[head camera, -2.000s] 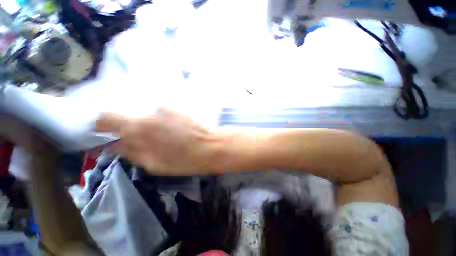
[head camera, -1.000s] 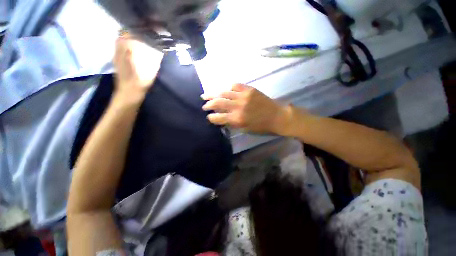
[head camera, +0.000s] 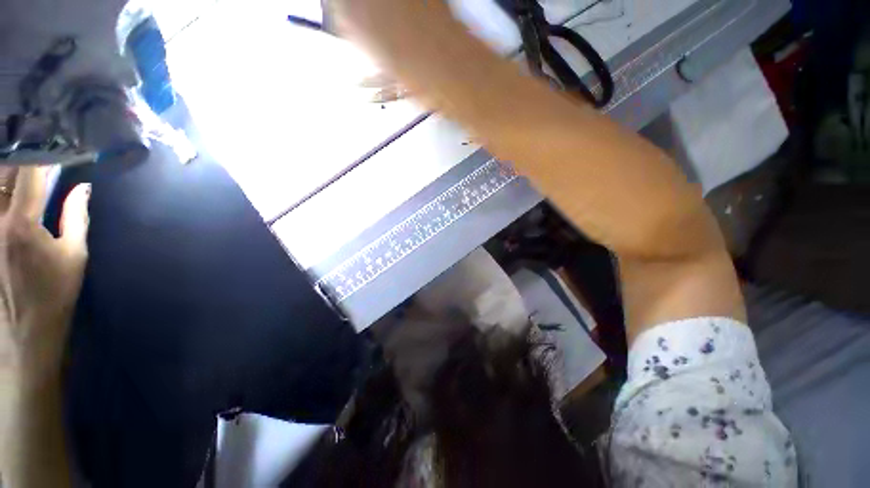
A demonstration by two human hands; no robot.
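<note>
Dark navy cloth (head camera: 200,286) lies flat from beneath the machine head down over the table's front edge. Its straight right edge runs along the white bed. My left hand (head camera: 38,238) is at the left edge, partly cut off. It lies on or beside the cloth just below the presser foot area, thumb and finger apart. My right forearm crosses the bed to the top edge; my right hand is beyond the picture. The sewing machine head (head camera: 67,76) is at the upper left and hides the needle. A pale cloth piece (head camera: 267,448) shows below the navy cloth.
Dark shears (head camera: 572,62) lie at the top, partly behind my right forearm. A short dark stick (head camera: 310,22) lies on the white bed (head camera: 286,124). A measuring scale (head camera: 420,229) runs along the table's front edge. White cloth or paper (head camera: 730,119) hangs at the right.
The view has swung right, so the machine head sits further left. My right hand has left the cloth edge and gone up beyond the picture. My left hand remains by the cloth.
</note>
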